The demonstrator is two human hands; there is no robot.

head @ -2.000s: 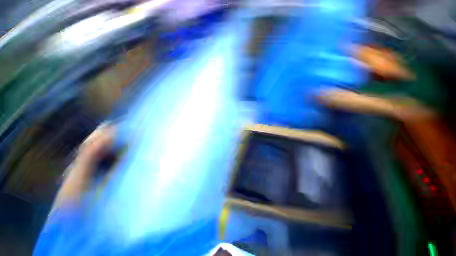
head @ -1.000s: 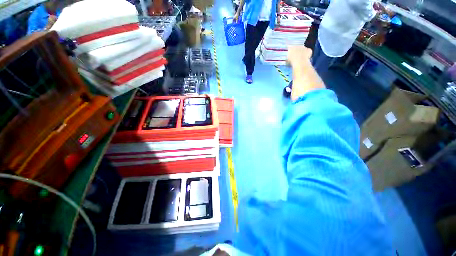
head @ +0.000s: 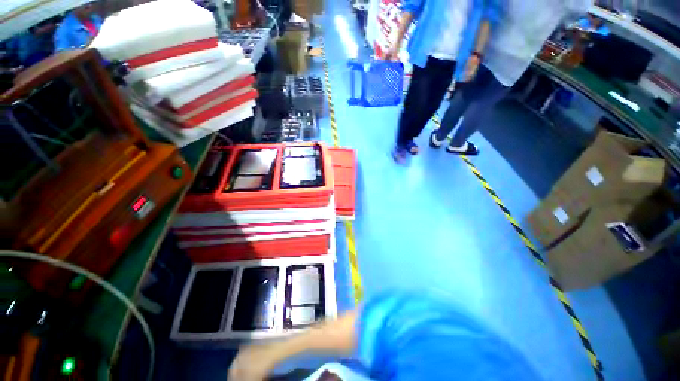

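My right forearm in a blue sleeve crosses the bottom of the view. My right hand point(head: 255, 363) is at the bottom edge, blurred and partly cut off, just below the white foam tray point(head: 332, 286). Its fingers are not clear. The white tray holds two black tablets point(head: 206, 300) and one silver-grey unit point(head: 303, 295). Behind it, a red foam tray point(head: 325, 197) on a taller stack holds several more units. My left hand is not in view.
An orange-brown press point(head: 112, 212) stands on the green bench at left, with a pale hose point(head: 104, 284) before it. Stacked trays point(head: 160, 37) stand behind. Two people stand in the aisle near a blue basket point(head: 382, 82). Cartons point(head: 596, 216) are at right.
My right arm has dropped from a raised position in the aisle to the bottom edge by the white tray. The person with the blue basket has come closer.
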